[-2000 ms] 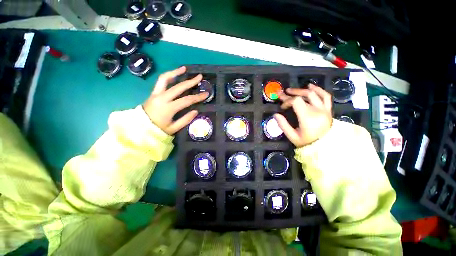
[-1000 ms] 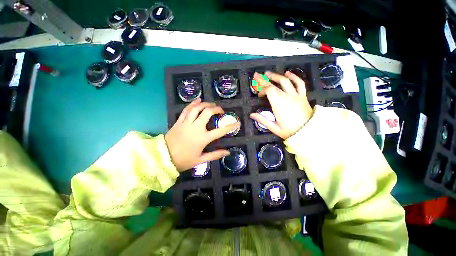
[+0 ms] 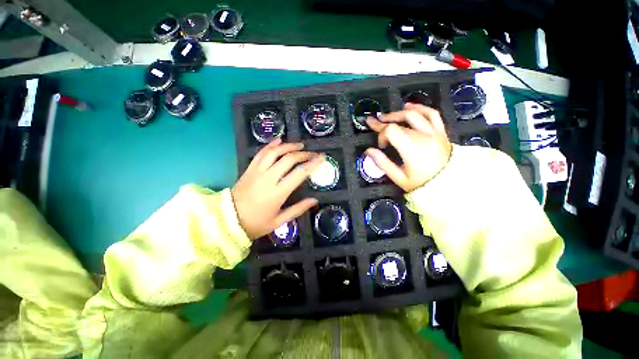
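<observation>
A black foam tray (image 3: 301,305) lies before me, with round smartwatch units in its square pockets. My left hand (image 3: 270,189) is spread over the tray's left part, its fingertips at a white-lit unit (image 3: 324,172) in the second row. My right hand (image 3: 415,146) has its fingers at the edge of a dark unit (image 3: 366,112) in the far row and its thumb by another white-lit unit (image 3: 370,167). Neither hand grips a unit. The far-left units (image 3: 268,125) show small text. Near-row units show white blocks (image 3: 389,269). My right hand and sleeve hide some pockets.
Several loose watch units (image 3: 160,74) lie beyond the tray's left corner, across the pale rail (image 3: 294,59). More lie beyond the rail at right. A power strip (image 3: 543,144) with cables is right of the tray. Another person's yellow-green sleeve (image 3: 35,259) is at left.
The far-row unit by my right hand went from orange, then orange and green, to dark. My left hand moved from the far-left units to the second row. The tray appears slightly turned.
</observation>
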